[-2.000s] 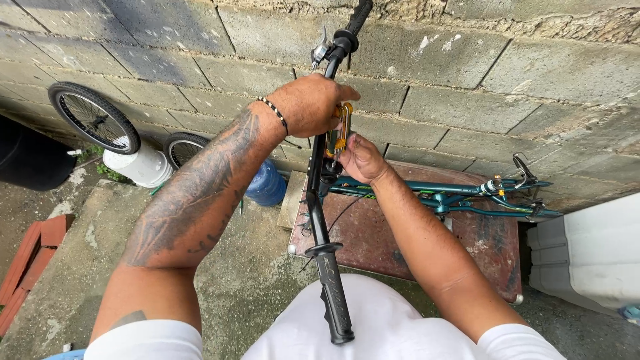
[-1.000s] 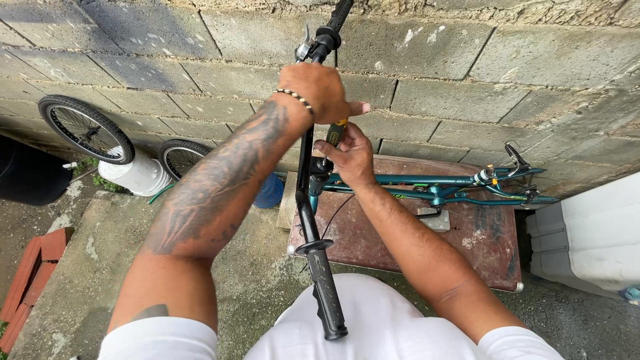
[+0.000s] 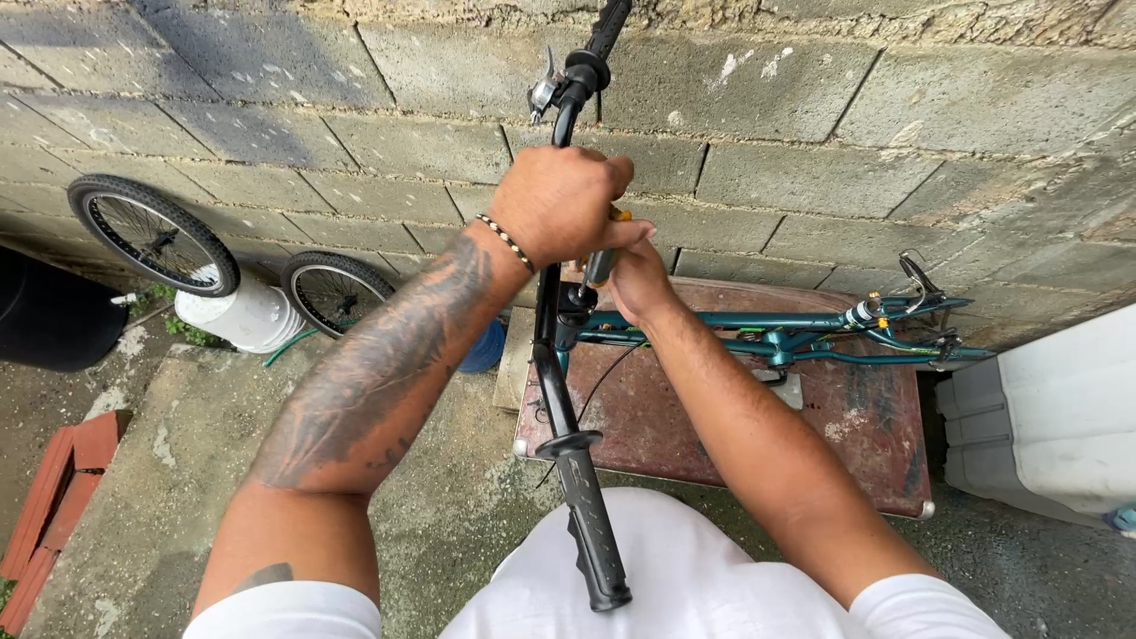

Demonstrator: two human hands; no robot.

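Note:
A black bicycle handlebar (image 3: 556, 399) with rubber grips runs from the wall down to my white shirt, its stem joined to a teal bicycle frame (image 3: 728, 320). My left hand (image 3: 561, 202) is closed over the upper part of the bar, its thumb pointing right. Just below and to the right, my right hand (image 3: 637, 280) holds a screwdriver (image 3: 601, 264) with a grey and yellow-orange handle, partly covered by both hands. The tool's shaft points down at the stem (image 3: 579, 300). Near the upper grip sits a silver brake or bell fitting (image 3: 543, 87).
The frame lies over a worn reddish-brown board (image 3: 852, 426) beside a concrete-block wall (image 3: 790, 89). At left are two wheels (image 3: 153, 238), (image 3: 337, 293), a white bucket (image 3: 235, 312), a black barrel (image 3: 53, 311) and red metal pieces (image 3: 67, 497). A white container (image 3: 1056, 417) stands right.
Two seconds ago a yellow tool showed upright between my hands; now its handle slants down toward the stem, and my left thumb reaches over its upper end.

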